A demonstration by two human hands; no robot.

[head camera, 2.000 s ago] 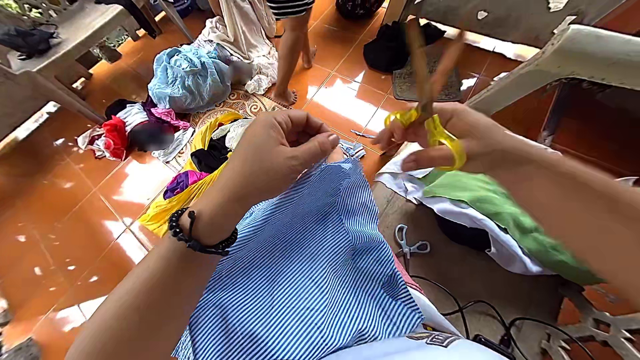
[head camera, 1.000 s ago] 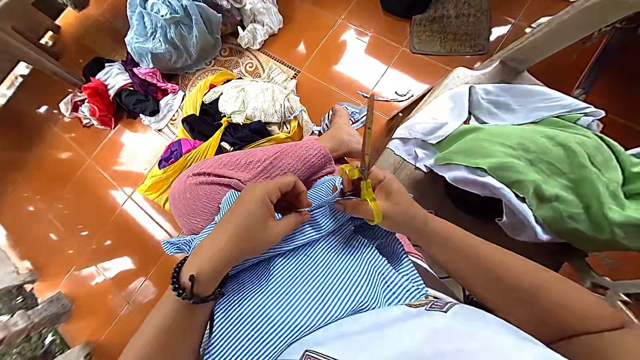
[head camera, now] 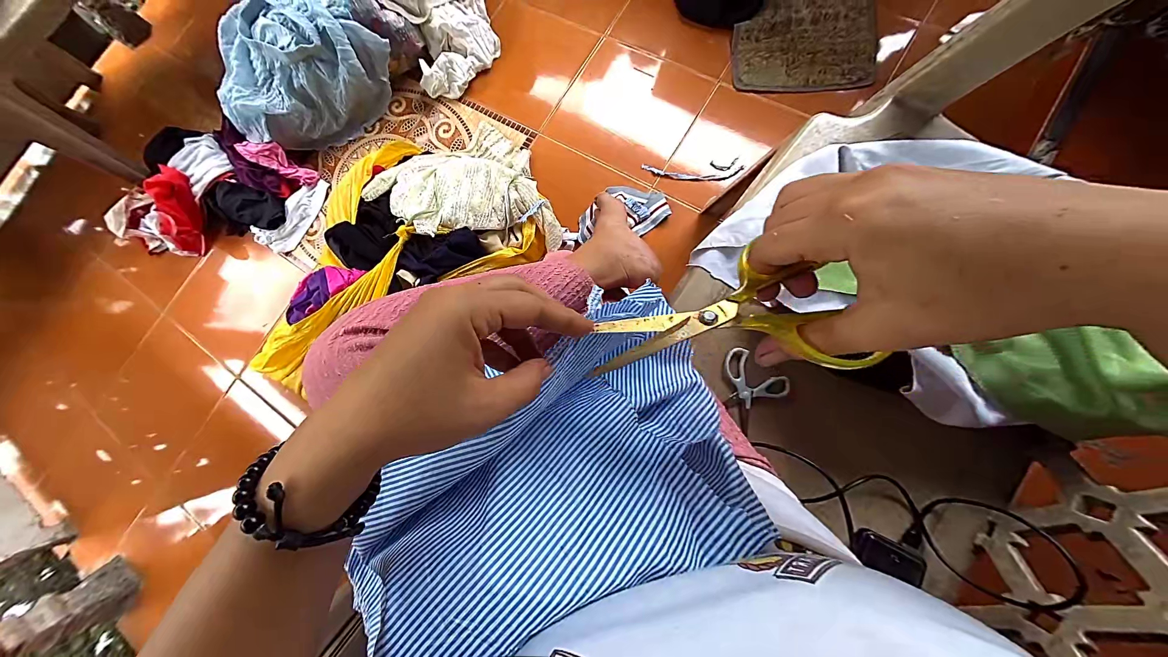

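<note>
Blue-and-white striped cloth (head camera: 566,484) lies across my lap. Its upper edge is pinched between the thumb and fingers of my left hand (head camera: 456,365), which wears a black bead bracelet (head camera: 301,511) at the wrist. My right hand (head camera: 894,265) has its fingers in the yellow handles of a pair of scissors (head camera: 709,318). The scissor blades are spread, one over and one beside the raised fold of cloth, with their tips close to my left fingers. Whether the blades touch the cloth's edge between them is hard to tell.
Small white-handled scissors (head camera: 753,381) lie beside my leg, near a black cable with a box (head camera: 887,557). Green cloth (head camera: 1077,383) and white cloth (head camera: 949,151) are at the right. Ahead on the tiles are a yellow cloth bundle (head camera: 342,319), a light blue bundle (head camera: 301,73) and a mat (head camera: 803,46).
The scissors, upright in my right hand a second ago, now point left with spread blades at the cloth. The person standing ahead two seconds ago is out of view.
</note>
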